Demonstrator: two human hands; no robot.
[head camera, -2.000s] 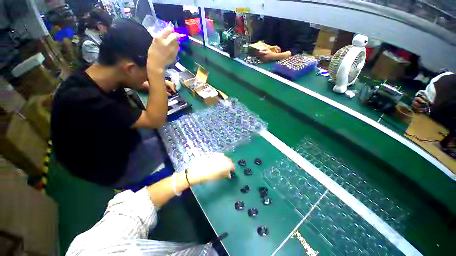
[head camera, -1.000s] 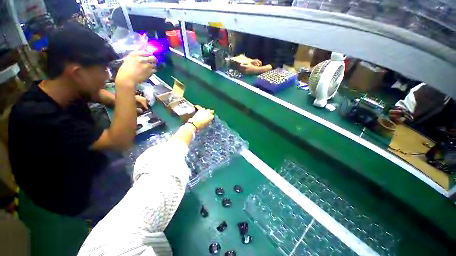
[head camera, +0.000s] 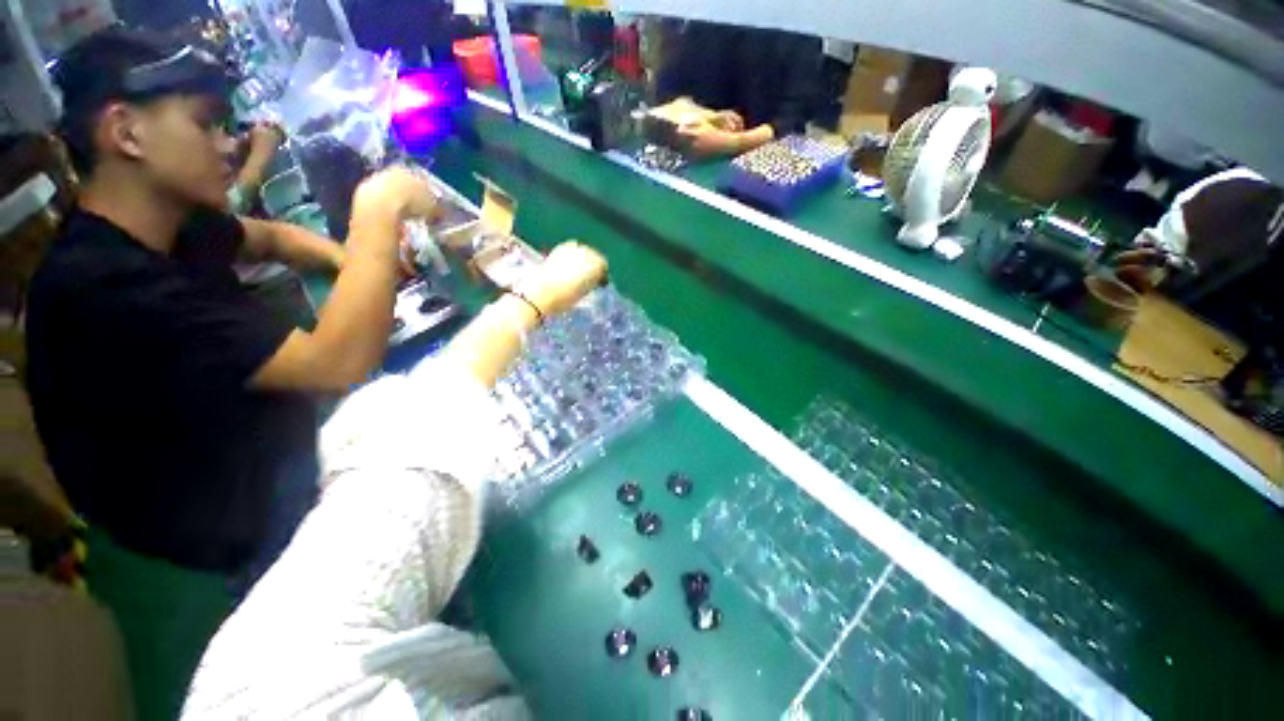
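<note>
My left hand (head camera: 566, 279) is stretched out over the far corner of a clear blister tray (head camera: 599, 369), close to a small open cardboard box (head camera: 496, 211). Its fingers are curled; whether they hold anything is hidden. The tray's pockets look dark. Several black housings (head camera: 648, 523) lie loose on the green bench top (head camera: 549, 634), some flat, some tilted. My right hand is not in view; only a pale striped sleeve shows at the bottom edge.
A second clear blister tray (head camera: 972, 563) lies across the white line (head camera: 845, 500) at right. A person in black (head camera: 169, 380) sits at left, one arm near the box. Beyond the green belt are a white fan (head camera: 941, 166), a purple tray (head camera: 791, 169) and other people's hands.
My left hand has moved from the loose housings to the blister tray's far corner and stays there. The neighbour's raised hand has come down. The view has shifted.
</note>
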